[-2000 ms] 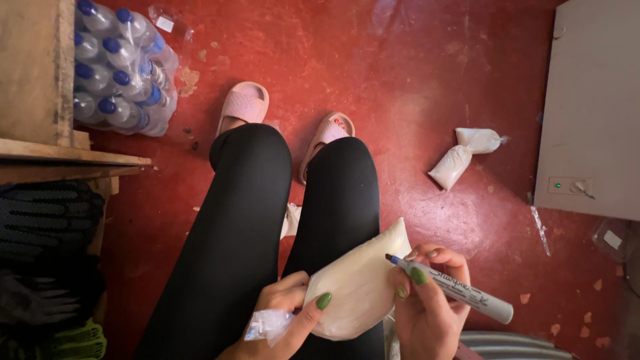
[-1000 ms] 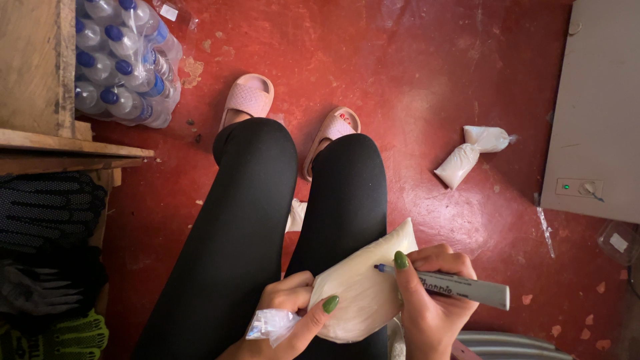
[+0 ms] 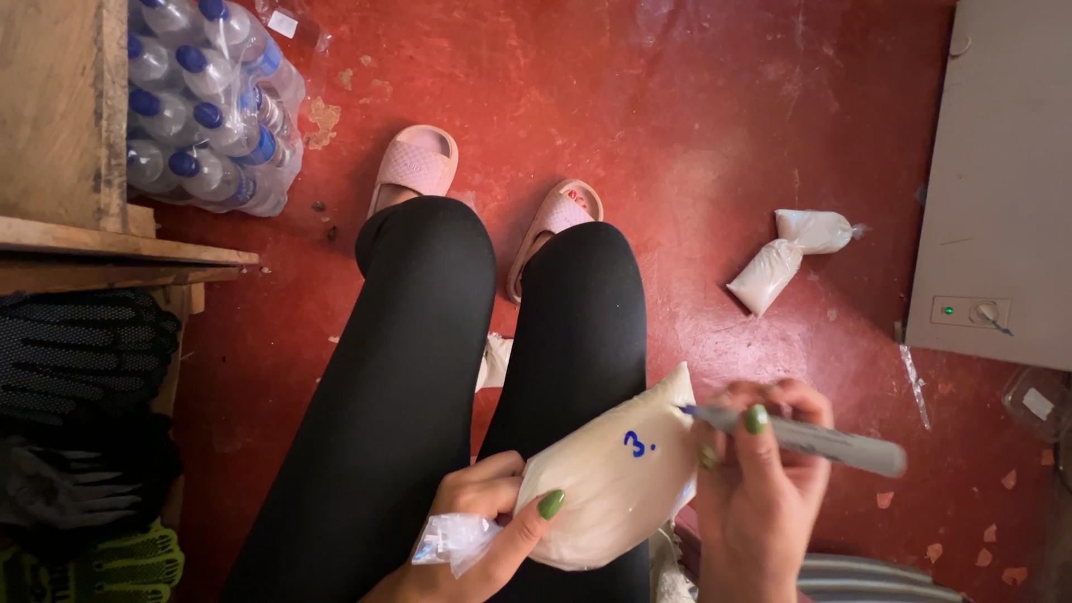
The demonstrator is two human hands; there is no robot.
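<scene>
My left hand (image 3: 490,523) grips a clear plastic bag of pale powder (image 3: 599,502) by its gathered lower left end, thumb on top. The bag lies tilted over my right thigh and bears a blue handwritten "3." on its face. Between the thumb and fingers of my right hand (image 3: 766,461) is a grey marker pen (image 3: 829,444), slightly blurred. Its blue tip is at the bag's upper right part, right of the writing; whether it touches cannot be told.
Two filled bags (image 3: 770,272) lie on the red floor at right, near a white appliance (image 3: 988,184) with a green light. At left are shrink-wrapped plastic bottles (image 3: 209,109), a wooden shelf (image 3: 126,239) and knitted gloves (image 3: 84,360). Another pale bag (image 3: 496,362) shows between my legs.
A blue "3." now shows on the bag, where the face looked bare two seconds ago. My right hand has moved the marker, its tip now nearer the bag's upper right corner.
</scene>
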